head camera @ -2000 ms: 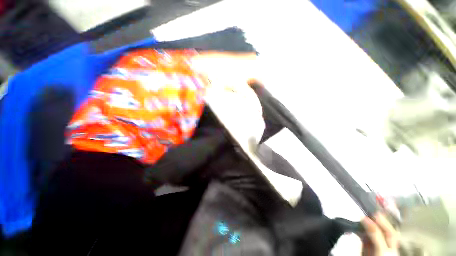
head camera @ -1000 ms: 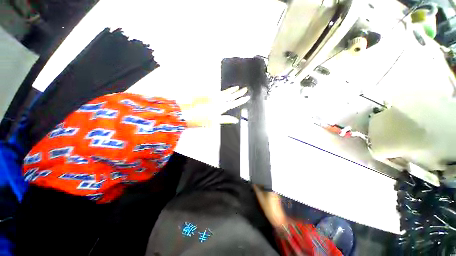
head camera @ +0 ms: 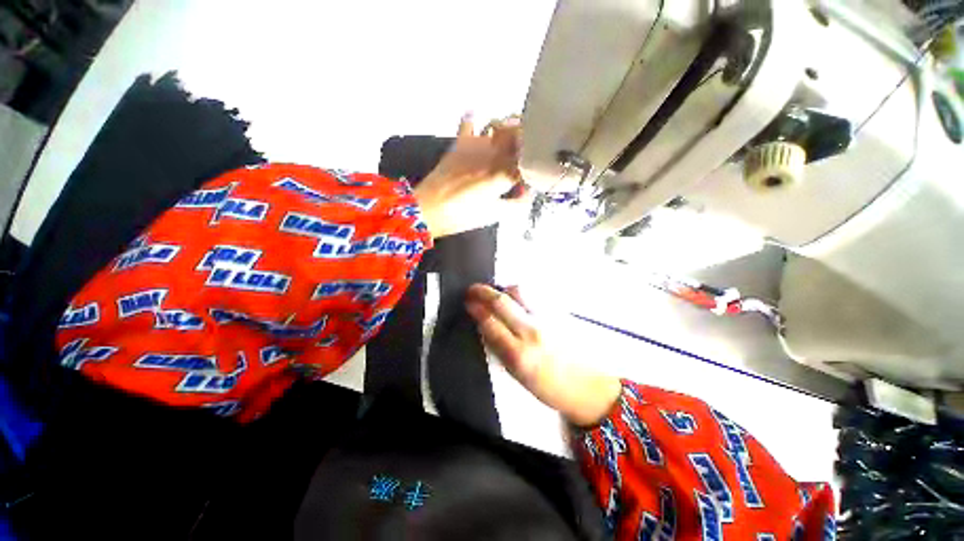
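A black fabric panel (head camera: 461, 343) lies lengthwise on the white tabletop, its far end beside the sewing machine's needle area (head camera: 560, 201). A pale gap shows between its two long strips. My left hand (head camera: 473, 178) lies over the panel's far part, fingers bent close to the needle area; its grip is unclear. My right hand (head camera: 529, 354) has its thumb and fingertips together on the panel's right edge, nearer me. Glare hides the needle and foot. Both forearms wear red lettered sleeve covers.
The large white machine head (head camera: 846, 201), with a cream ribbed knob (head camera: 775, 166), fills the upper right. A small red-handled tool (head camera: 710, 300) lies on the bed. Stacked black panels (head camera: 159, 148) lie at left. A shiny dark heap (head camera: 898, 465) is at lower right.
The view has come closer to the machine. My right hand has come up from the table's front edge to the panel. My left hand's fingers, spread on the panel before, are now bent near the needle area.
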